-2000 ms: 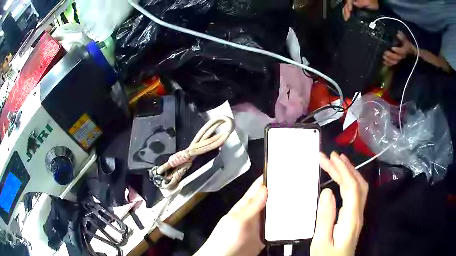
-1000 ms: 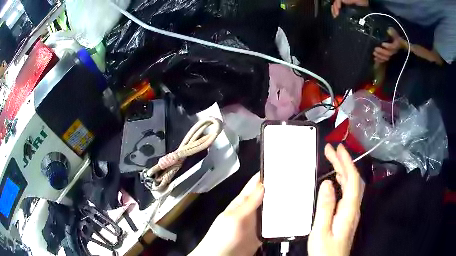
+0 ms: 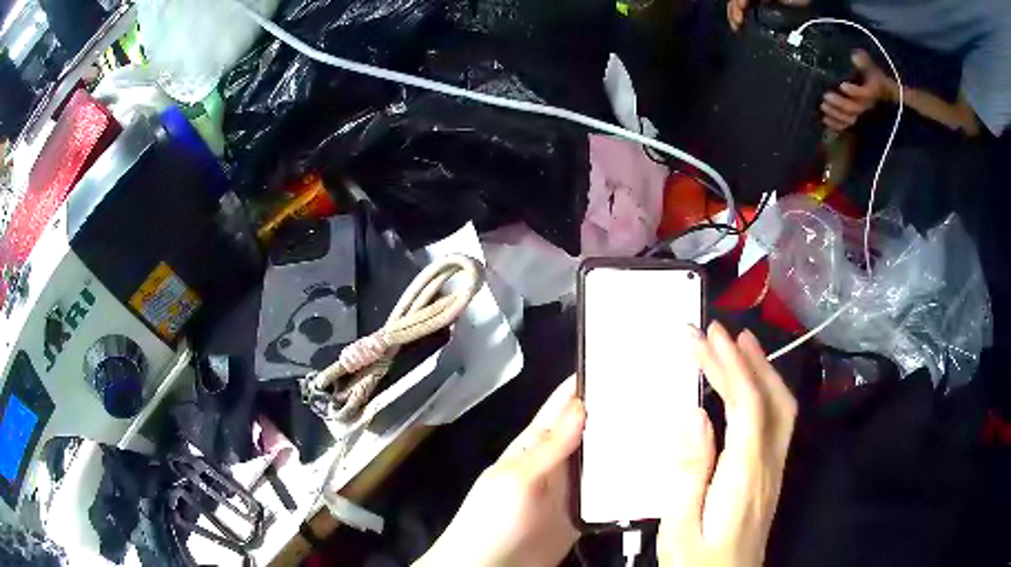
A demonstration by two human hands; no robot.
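Note:
A smartphone [image 3: 637, 399] with a black edge and a blank white lit screen stands upright in the picture in front of me. A white cable plug [image 3: 632, 545] sits in its bottom end. My left hand [image 3: 516, 482] holds the phone by its left edge and lower side. My right hand [image 3: 732, 443] is at the phone's right edge, its fingers together and raised, with fingertips over the right part of the screen and the thumb over the lower right. The back of the phone and the left fingers behind it are hidden.
A white sewing machine [image 3: 83, 366] is at left. A panda phone case [image 3: 310, 299] and beige coiled cord [image 3: 416, 321] lie beside it. Black loop handles [image 3: 211, 504] are at lower left. Black plastic [image 3: 443, 144] and a clear bag [image 3: 876, 288] lie behind. A person's hands hold a black rounded object [image 3: 770, 105].
My right hand has moved left, so its fingers and thumb now overlap the screen's right side. The surroundings have shifted slightly left and up in view.

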